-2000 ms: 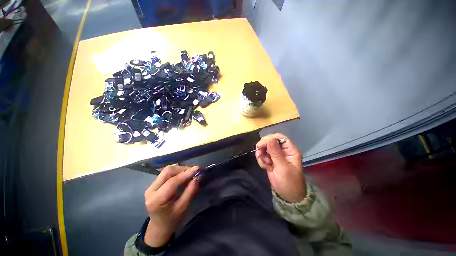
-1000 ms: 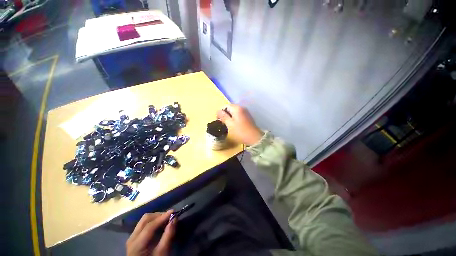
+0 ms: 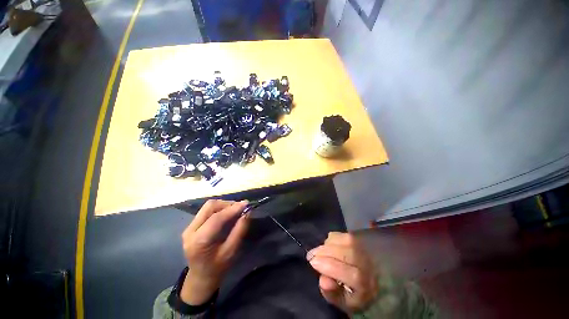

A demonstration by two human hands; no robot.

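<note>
My left hand [image 3: 215, 240] holds a small black key fob [image 3: 256, 204] between thumb and fingertips, above my dark-covered lap. My right hand [image 3: 342, 269] holds a thin dark applicator [image 3: 288, 232] that points up and left toward the fob. Its tip is just below the fob; whether they touch I cannot tell. A pale jar [image 3: 329, 147] with a lumpy black top stands upright near the table's right edge. A large pile of black fobs [image 3: 215, 124] with silver rings and pale patches lies mid-table.
The light wood-coloured table [image 3: 137, 190] is in front of me. A pale wall [image 3: 462, 112] stands at the right. A yellow floor line [image 3: 93, 162] runs at the left. A person's hand [image 3: 24, 19] shows at the upper left, beside another table.
My right hand has moved from beside the jar back to my lap with the applicator, near the left hand. My left hand still holds the fob. The camera view has shifted.
</note>
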